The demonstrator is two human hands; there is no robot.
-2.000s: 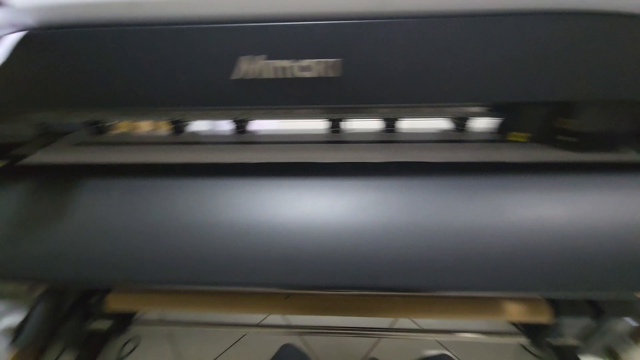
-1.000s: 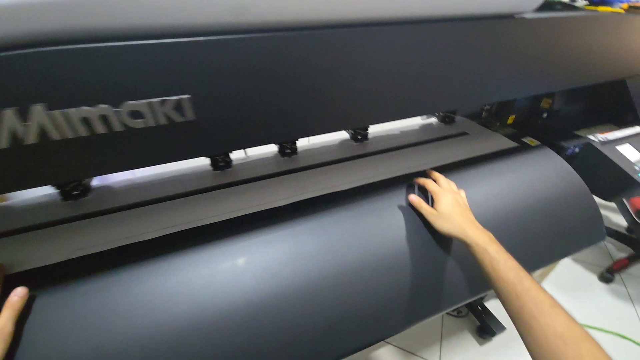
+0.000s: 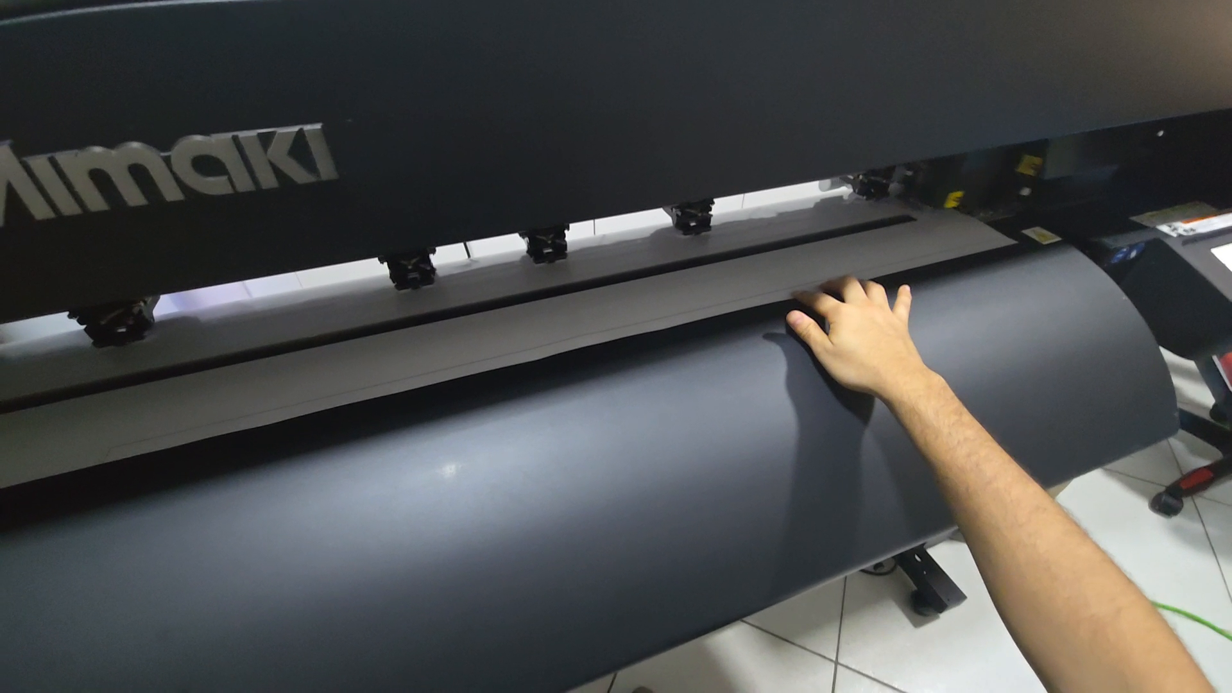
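A Mimaki wide-format printer [image 3: 616, 106] fills the view. My right hand [image 3: 857, 332] reaches in from the lower right, fingers spread over the upper edge of the dark curved front platen cover [image 3: 539, 481]. The fingertips touch or hover just above the near edge of the grey media sheet [image 3: 577, 322]; which one I cannot tell. No object shows in this hand. Several black pinch rollers [image 3: 549, 244] stand in a row under the printer's front cover, behind the sheet. A dark slot [image 3: 616, 279] runs lengthwise behind the sheet's front strip. My left hand is out of view.
At the right are the printer's dark end section [image 3: 1088, 183] with yellow labels and a wheeled stand with a red-marked foot [image 3: 1198, 478]. A black caster leg [image 3: 931, 580] stands on the white tiled floor [image 3: 789, 635]. A green cable [image 3: 1193, 616] lies at lower right.
Both hands were in view one second ago; now only the right one is. It still lies at the cover's upper edge, its fingers spread wider. The view has swung since the first frame.
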